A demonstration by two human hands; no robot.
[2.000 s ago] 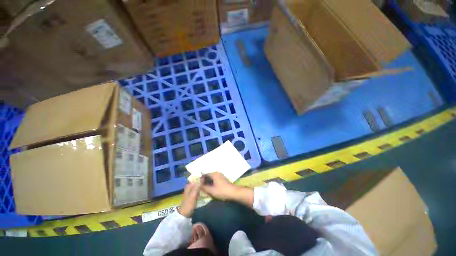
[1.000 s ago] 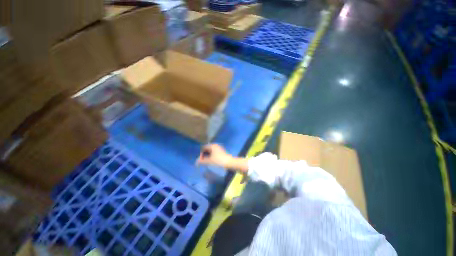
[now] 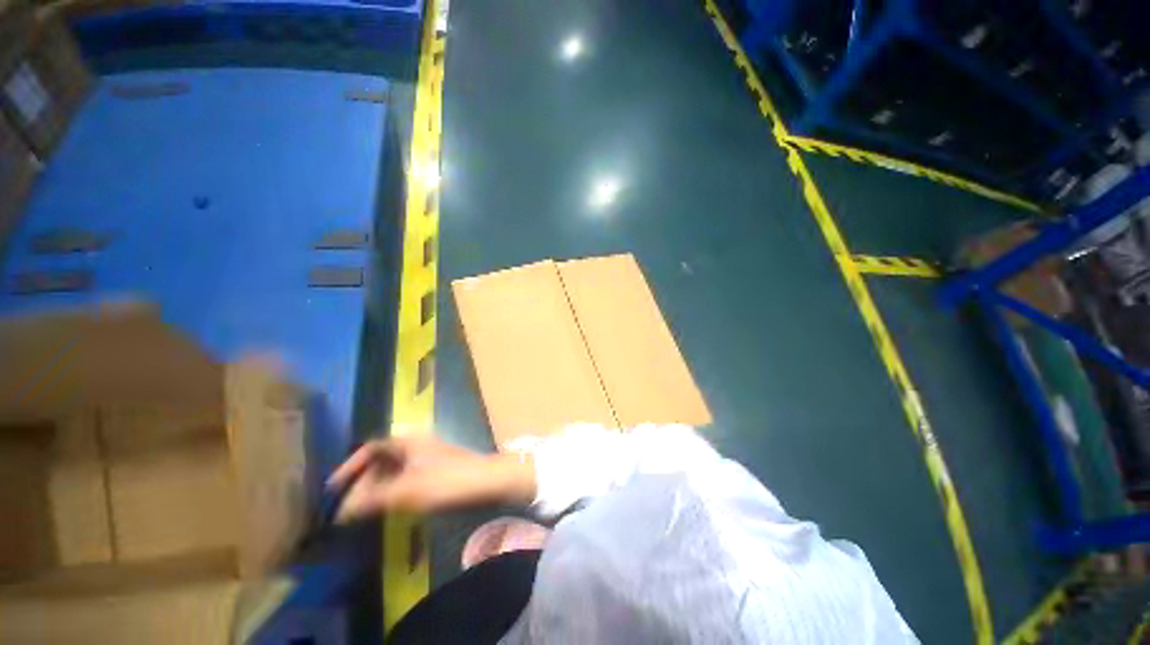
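My right hand is at the lower centre, over the yellow-black tape. Its fingers are closed round a small dark thing that looks like a marker pen, mostly hidden and blurred. An open cardboard carton, blurred and cut off by the left edge, lies to the left of the hand, its flaps spread. The hand is apart from it. A closed cardboard carton lies on the green floor just beyond my white sleeve. My left hand is not in view.
A blue solid-top pallet is at the upper left. Yellow-black tape runs along its side. Another tape line bends down the right. Blue rack frames stand at the right edge. A stacked carton shows at the far left.
The view has swung right. The open carton is now at the lower left, and the floor carton is nearer the centre. The white sheet and my left hand, seen two seconds ago, are out of view.
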